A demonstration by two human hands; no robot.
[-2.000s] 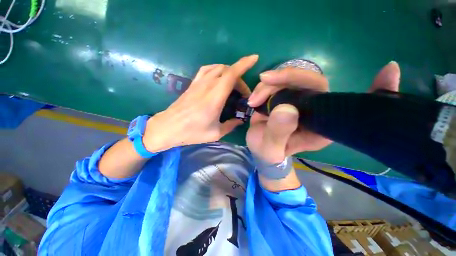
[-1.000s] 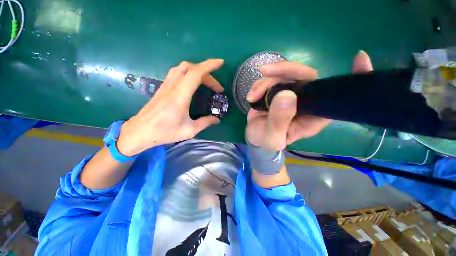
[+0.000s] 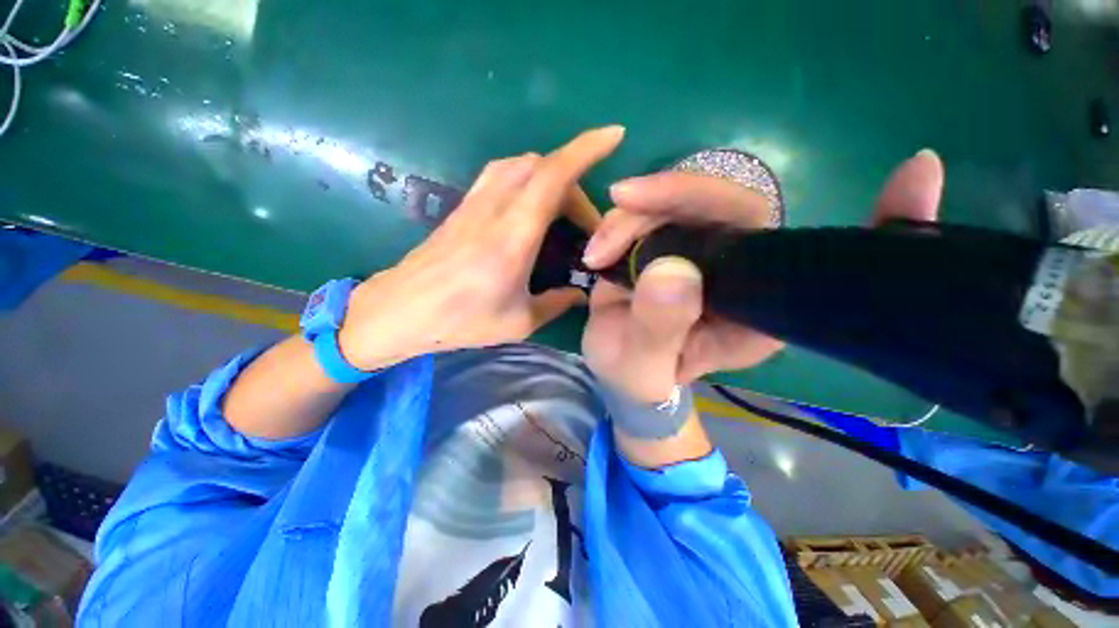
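Observation:
My left hand [image 3: 460, 264] pinches a small black electronic module [image 3: 562, 260] between thumb and fingers, above the near edge of the green bench. My right hand [image 3: 669, 288] grips the front of a long black electric screwdriver [image 3: 859, 288], large near the camera at right. Its narrow front end meets the module; the bit is hidden by my fingers. The silver-grey speckled screw dish [image 3: 742, 172] lies behind my right hand, partly covered by it. No screw can be made out.
The green bench [image 3: 405, 74] has worn marks at left centre. A white cable [image 3: 37, 55] lies at far left. Small black units [image 3: 1038, 27] lie at far right. The black power cord [image 3: 859, 454] runs below the driver. Cartons [image 3: 969, 595] are on the floor.
A second ago my hands were apart, with the driver front at the dish. Now they are together, with the driver front at the module. The dish appears farther right and farther up.

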